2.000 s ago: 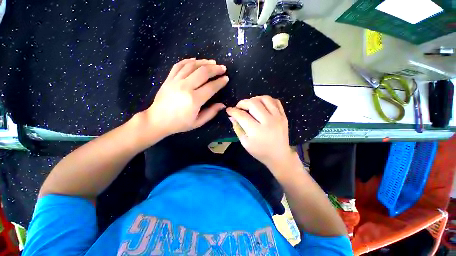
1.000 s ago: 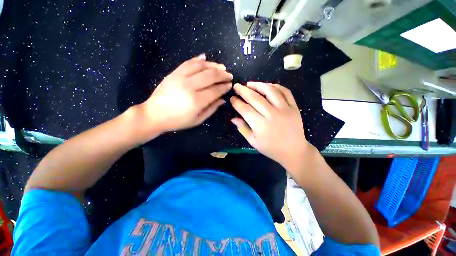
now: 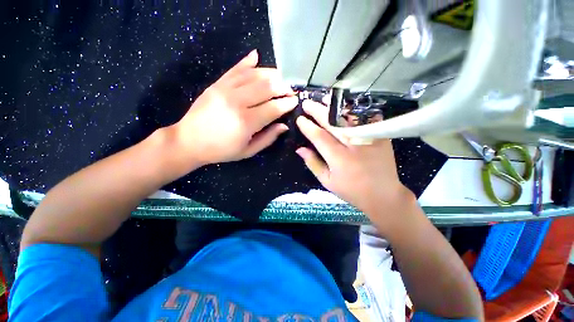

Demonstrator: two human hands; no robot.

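A black fabric panel (image 3: 208, 179) with white glitter specks lies over the machine bed, with one pointed corner at the table's front edge. My left hand (image 3: 236, 113) lies on it, fingertips at the presser foot (image 3: 304, 95). My right hand (image 3: 352, 163) lies on it from the right, fingertips beside the foot; part of this hand is hidden behind the cream-white sewing machine head (image 3: 308, 38). Both hands work on the fabric near the needle; whether they pinch a fold cannot be seen.
Scissors with yellow-green handles (image 3: 503, 173) lie right of the machine, a slim dark tool (image 3: 537, 182) beside them. The ruler-marked green table edge (image 3: 315, 212) runs in front. A blue basket (image 3: 511, 256) and an orange-red crate (image 3: 557, 270) are below right.
The view has moved closer to the machine head, which now covers part of my right hand. Both hands and the fabric have moved up to the presser foot. A fabric corner now shows at the table edge.
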